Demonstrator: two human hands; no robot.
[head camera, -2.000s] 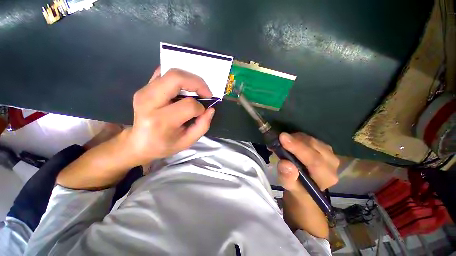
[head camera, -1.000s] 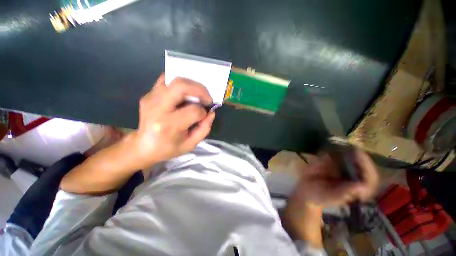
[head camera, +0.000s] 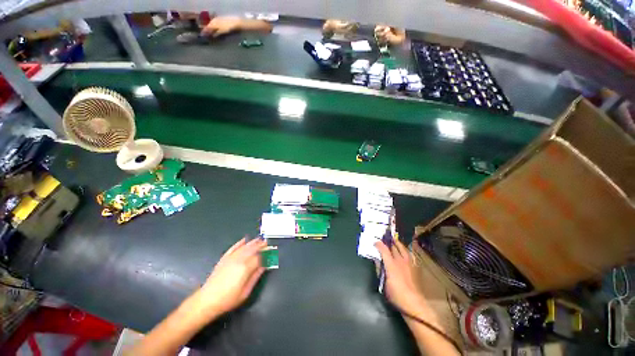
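My left hand (head camera: 233, 274) is low over the mat, its fingers on a green circuit board (head camera: 271, 258); only the board's right end shows, the rest is hidden under the hand. My right hand (head camera: 402, 273) holds the dark soldering iron (head camera: 381, 272), partly hidden by the fingers; its cord runs along the forearm. The right fingertips are at the near end of the stacked white LCD modules (head camera: 373, 221); whether they grip one cannot be told. Two piles of board-and-LCD assemblies, a back pile (head camera: 322, 199) and a front pile (head camera: 312, 226), lie between the hands.
A cardboard box (head camera: 532, 201) with a black fan (head camera: 480, 261) stands right, a round red-banded container (head camera: 485, 325) before it. A beige desk fan (head camera: 99, 122) and loose green boards (head camera: 150, 191) are left. Behind runs a green conveyor (head camera: 230, 125); other people's hands show beyond.
The view has lifted to show the whole bench. My left hand is now beside the assembly piles. My right hand, with the iron, has moved to the stacked LCD modules.
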